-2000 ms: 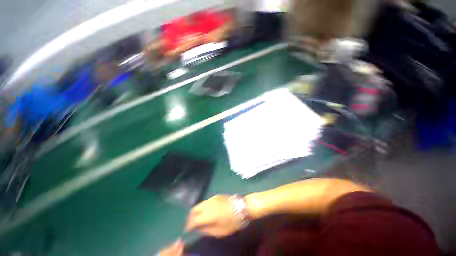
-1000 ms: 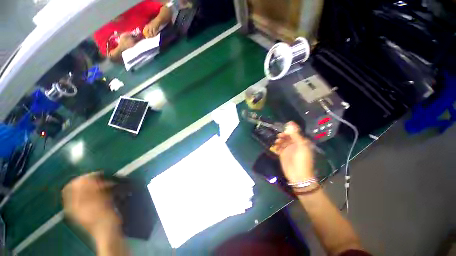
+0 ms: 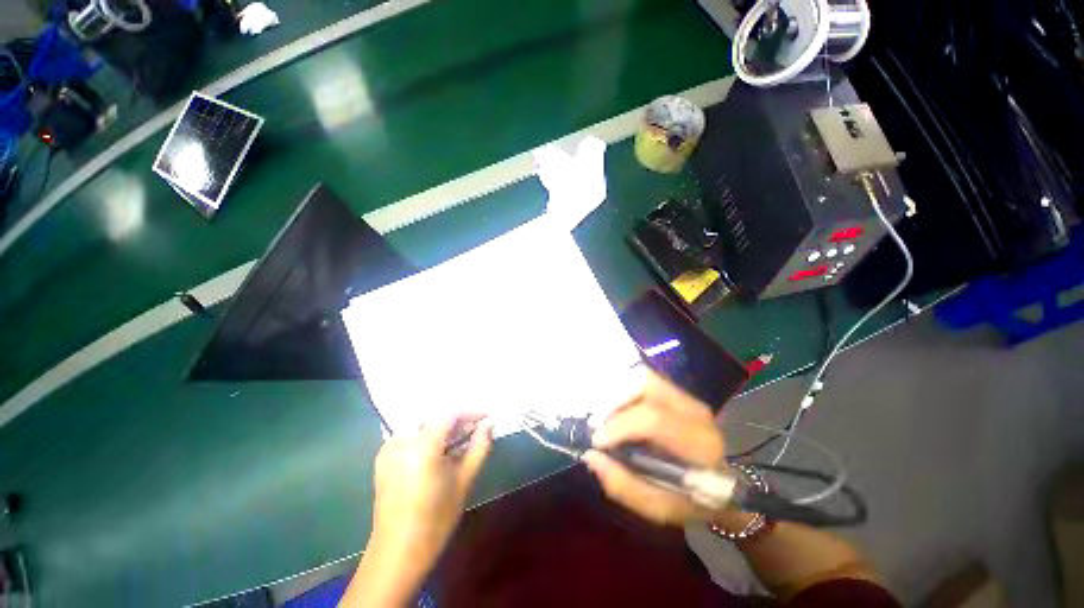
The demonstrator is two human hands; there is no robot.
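Observation:
The overexposed white stack [image 3: 493,327] lies on the green bench in front of me. My right hand [image 3: 660,451] grips the black soldering iron [image 3: 666,466], its tip pointing left at the stack's near edge. My left hand [image 3: 434,475] is at the stack's near left edge, thumb and fingers close together at a small dark thing; I cannot tell whether it is held. A black panel backing [image 3: 285,303] lies left of the stack, partly under its edge.
The soldering station [image 3: 791,214] with a solder reel [image 3: 785,36] stands at the right. Near it are a yellowish tin [image 3: 669,133], iron stand [image 3: 689,255] and phone [image 3: 684,350]. A crumpled tissue [image 3: 573,178] touches the stack. A solar panel [image 3: 206,151] lies on the conveyor.
My right hand has moved from the iron stand to the stack's near edge with the iron. My left hand has left the black backing and come right to the stack. The view has shifted.

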